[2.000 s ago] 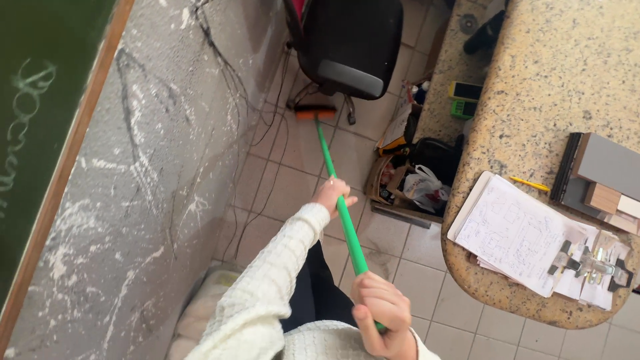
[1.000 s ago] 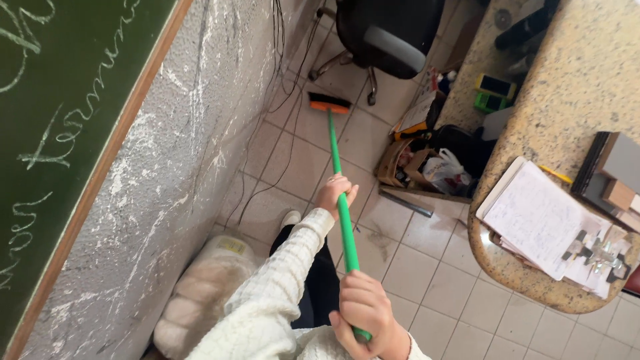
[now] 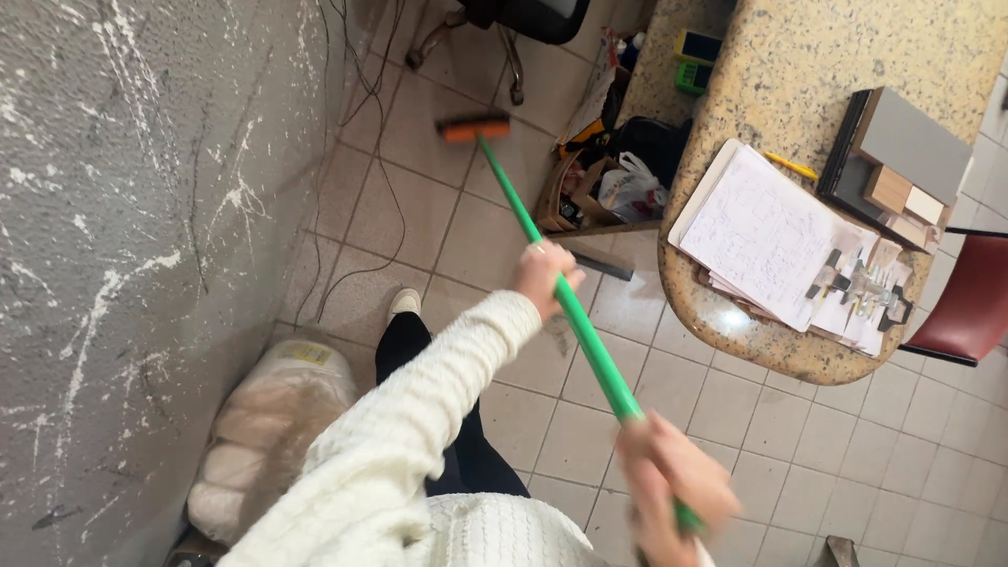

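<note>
Both hands hold a push broom by its green handle [image 3: 592,342], which slants from the lower right up to the broom's orange head with dark bristles [image 3: 474,127]. The head is on the tiled floor, below the wheeled base of an office chair. My left hand [image 3: 547,276] is wrapped around the middle of the handle. Close to its near end, my right hand [image 3: 673,480] grips the handle and looks blurred. White knit sleeves cover the arms.
Thin black cables [image 3: 380,150] hang by the scratched grey wall [image 3: 157,236] and trail over the floor. A plastic-wrapped bundle [image 3: 268,425] lies at lower left. At right are a granite counter [image 3: 709,315] with clipped papers [image 3: 756,228], a filled cardboard box [image 3: 555,193] and a red chair [image 3: 972,299].
The view has shifted, and the chalkboard at left has gone out of it. The office chair sits higher in the picture. Both hands keep their hold on the broom handle.
</note>
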